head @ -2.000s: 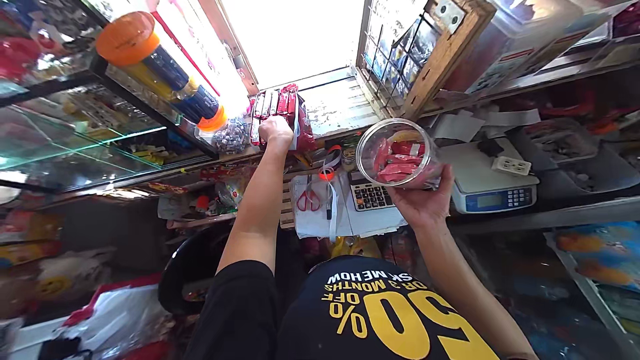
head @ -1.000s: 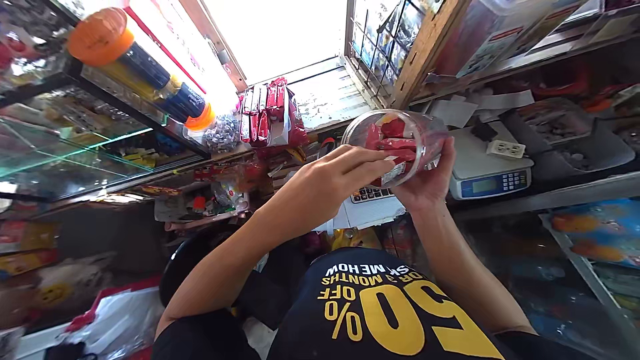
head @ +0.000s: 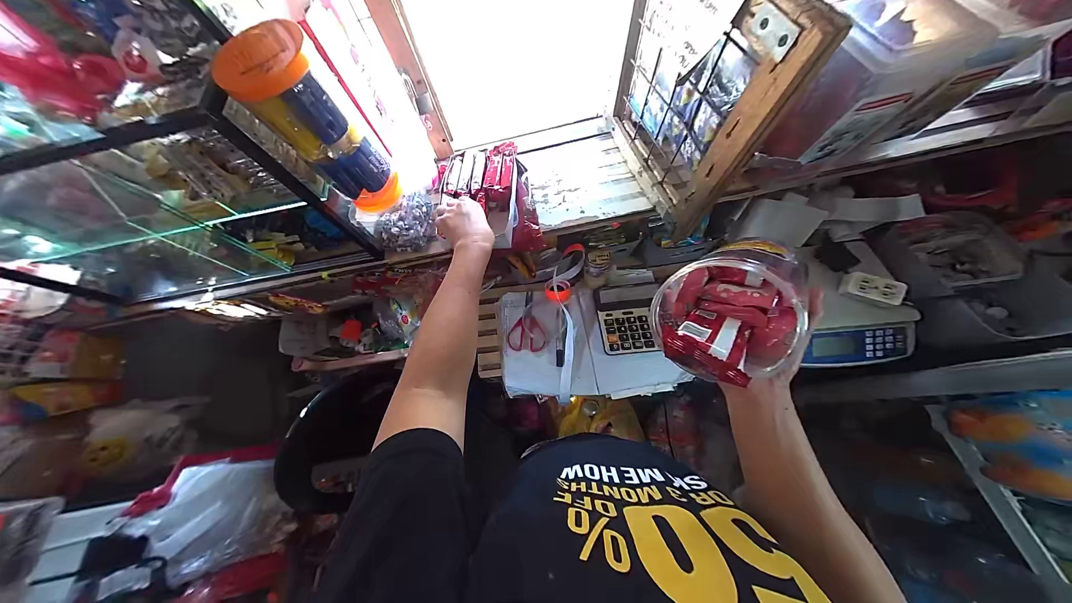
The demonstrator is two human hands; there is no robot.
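Observation:
My right hand (head: 775, 381) holds a clear plastic jar (head: 791, 268) from its far side, the round mouth facing me. Red-wrapped snack packets (head: 712, 331) fill much of the jar. At the ledge, my left hand (head: 465, 224) reaches to a bag of red-wrapped packets (head: 502, 180); its fingertips are at the packets and partly hidden, so a grip cannot be made out. A clear bag of small wrapped pieces (head: 406, 222) lies just left of that hand.
Between my arms are a calculator (head: 628, 328), red-handled scissors (head: 527, 333) and white paper (head: 603, 373). A digital scale (head: 863, 342) stands at the right. A tall orange-lidded container (head: 310, 109) leans by the glass shelves (head: 167, 201) at the left.
One second ago my left hand was at the mouth of the jar; now it is back at the bag of red packets on the ledge. More packets show at the jar's mouth than two seconds ago.

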